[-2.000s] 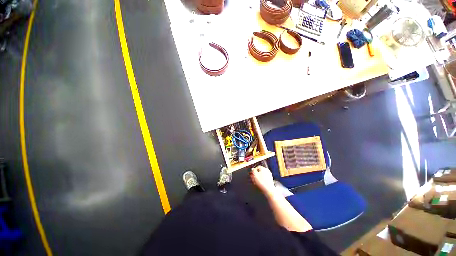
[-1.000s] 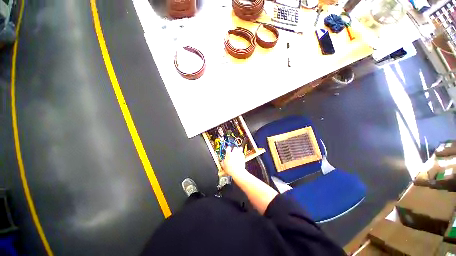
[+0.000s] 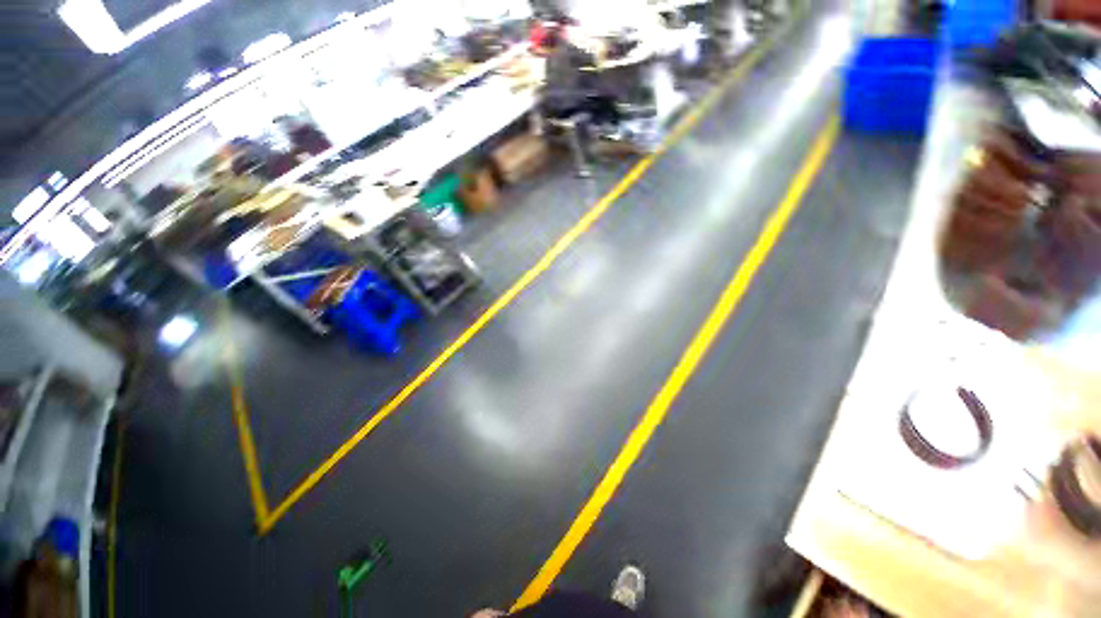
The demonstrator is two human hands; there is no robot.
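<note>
The white bench (image 3: 887,453) stands at the right, blurred. A single brown belt coil (image 3: 947,426) lies on it, and another coil (image 3: 1078,483) is cut by the right edge. A mass of brown leather (image 3: 1014,229) lies further back. A corner of the open wooden drawer (image 3: 811,594) shows below the bench at the bottom edge. A skin-coloured sliver, perhaps part of my left hand (image 3: 489,613), shows at the bottom edge; its grip cannot be seen. My right hand is not in view.
A floor aisle with yellow lines (image 3: 676,392) runs away ahead. Blue bins (image 3: 890,87) stand beyond the bench. A blue stool (image 3: 372,312) and long worktables (image 3: 447,127) are at the left. A green metal piece (image 3: 362,567) stands near the bottom. A person (image 3: 568,79) is far off.
The view has swung left and up towards the aisle. The chair and most of the drawer have left the picture. My right hand, earlier in the drawer, is out of view.
</note>
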